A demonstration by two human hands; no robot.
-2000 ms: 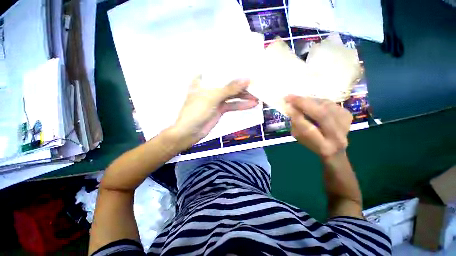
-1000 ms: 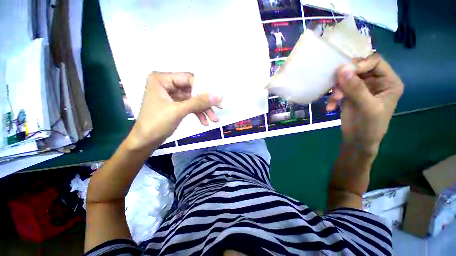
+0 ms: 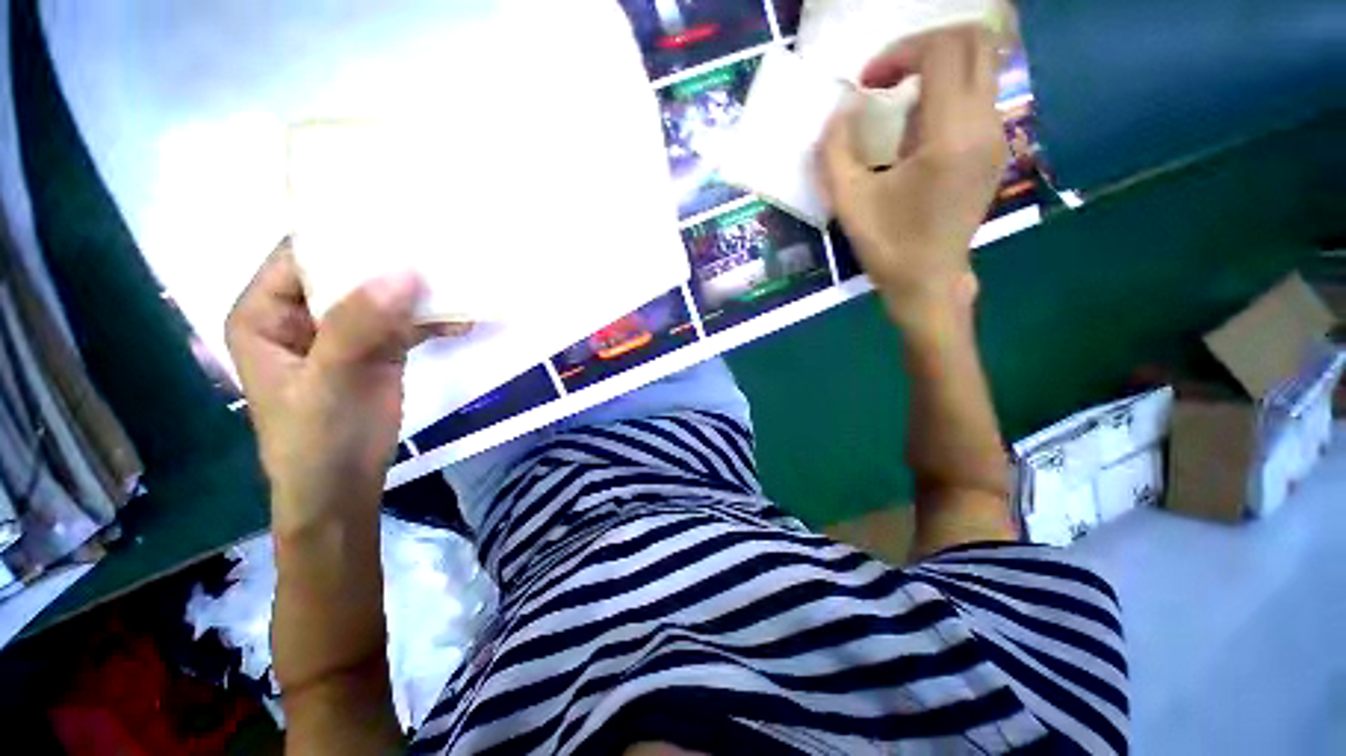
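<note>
A large white sheet (image 3: 546, 133) lies over the printed sheet (image 3: 756, 254), its surface washed out by glare. My left hand (image 3: 332, 347) pinches a cream square patch (image 3: 354, 207) at its lower edge, over the left part of the white sheet. My right hand (image 3: 923, 177) is over the right part of the printed sheet, with its fingers on a pale cream piece (image 3: 782, 141). Another cream layer shows behind those fingers; whether it is the same piece I cannot tell.
A stack of panels (image 3: 52, 428) stands at the left on the green bench (image 3: 1181, 74). Below the bench are crumpled white waste (image 3: 428, 591), a dark red object (image 3: 148, 702), and cardboard boxes (image 3: 1218, 443) at the right.
My left hand has moved left and now holds a cream patch. My right hand has moved up and left with its pale piece. The view has shifted and turned.
</note>
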